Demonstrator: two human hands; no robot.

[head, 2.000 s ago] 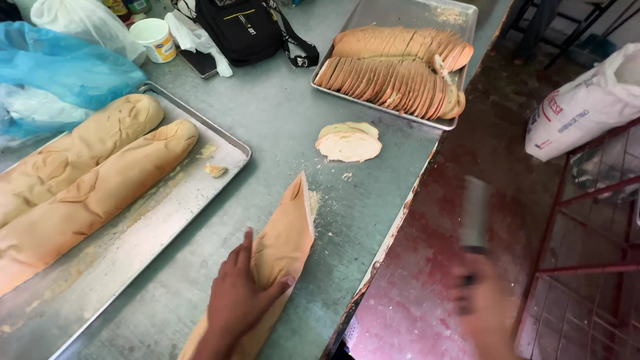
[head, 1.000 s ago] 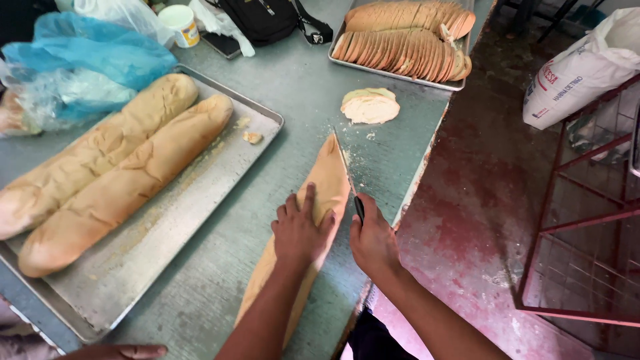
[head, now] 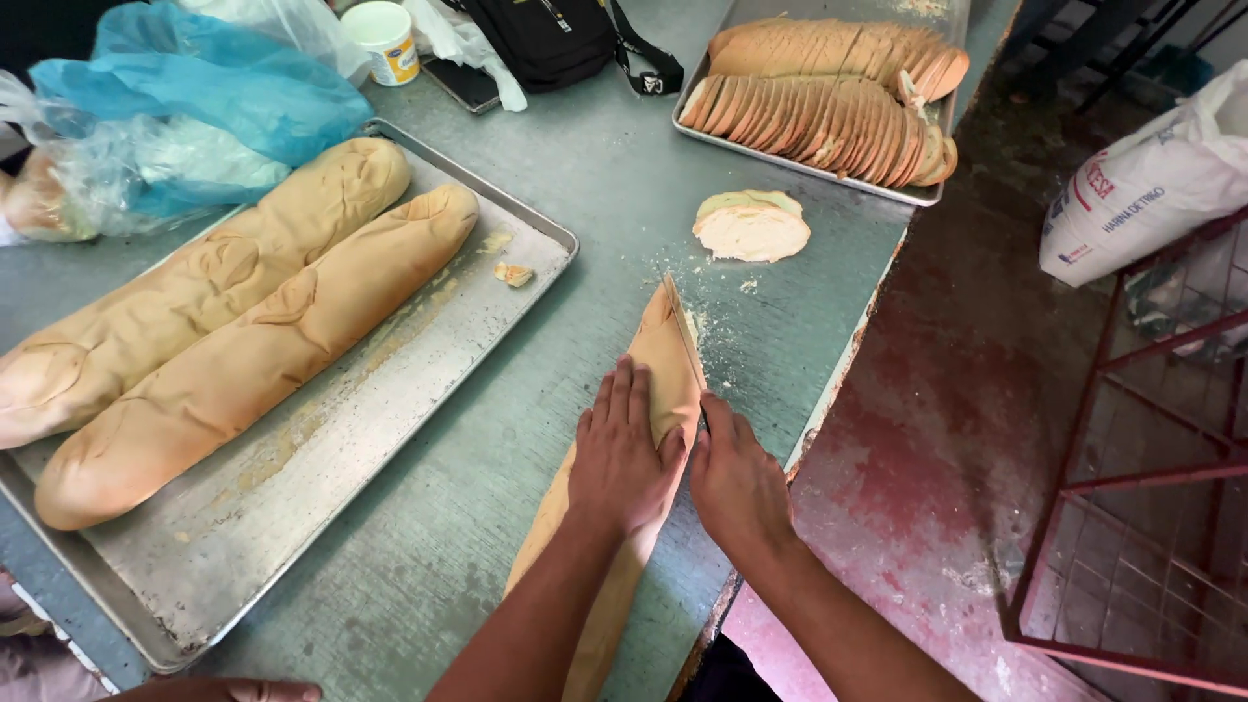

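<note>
A long bread loaf (head: 561, 517) lies on the table, its far end cut at a slant. My left hand (head: 619, 444) presses flat on top of it, fingers spread a little. My right hand (head: 741, 478) grips the handle of a knife (head: 685, 336), whose blade lies along the loaf's slanted end. Just beyond, a few cut bread slices (head: 752, 226) lie together among crumbs. Rows of sliced bread (head: 819, 115) fill much of a metal tray at the far right. Two whole loaves (head: 283, 322) rest on a larger metal tray (head: 390, 429) at the left.
Blue and clear plastic bags (head: 229, 83), a plastic tub (head: 382, 44), a phone (head: 462, 86) and a black bag (head: 546, 39) crowd the far side. Right of the table edge (head: 848, 361) stand a flour sack (head: 1150, 180) and a red metal rack (head: 1150, 483). Another person's hand (head: 244, 690) is at bottom left.
Two seconds ago my right hand held the knife off to the right, away from the bread; by one second ago it was at the loaf. My left hand stays on the loaf.
</note>
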